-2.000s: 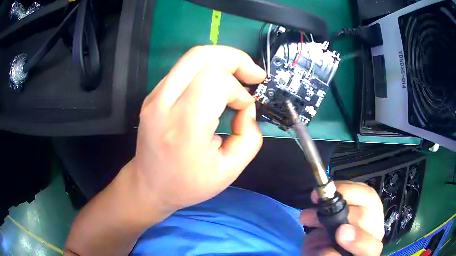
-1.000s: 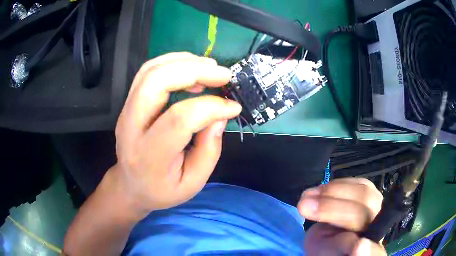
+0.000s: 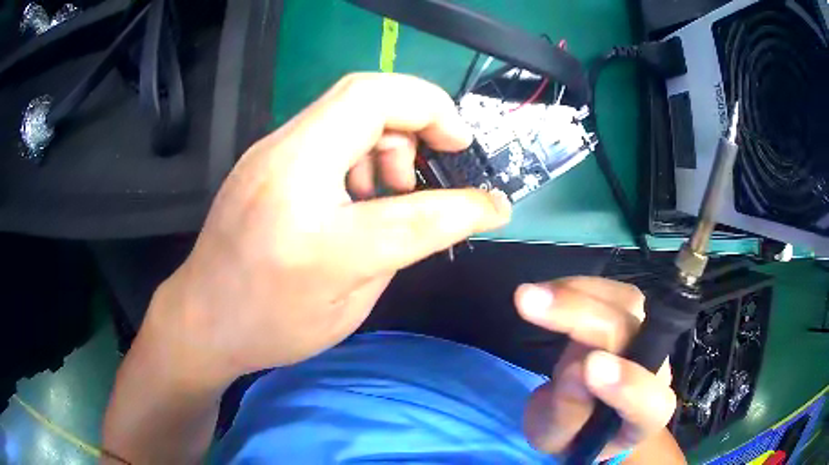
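The circuit board [image 3: 523,154], black with white markings and pale parts, lies on the green bench on top of its unit. My left hand [image 3: 336,218] grips the board's near-left side between thumb and fingers and hides part of it. Thin red and white lead wires [image 3: 544,88] show at its far side, and short wire ends stick out below my left thumb. My right hand [image 3: 600,359] holds the soldering iron [image 3: 693,259] by its black handle. Its metal tip points up, away from the board, in front of the fume extractor.
The fume extractor [image 3: 686,136] stands at the right. The foam tray [image 3: 204,195] at the left holds thick black cables [image 3: 165,82] and shiny wrapped ends [image 3: 38,125]. A thick black cable [image 3: 482,38] arches over the board's far side. Another tray with units [image 3: 754,331] sits lower right.
The iron's tip has moved from the board to the right, by the fume extractor. The board has turned and shifted slightly left. My left fingers have changed from its left edge to a wider grip.
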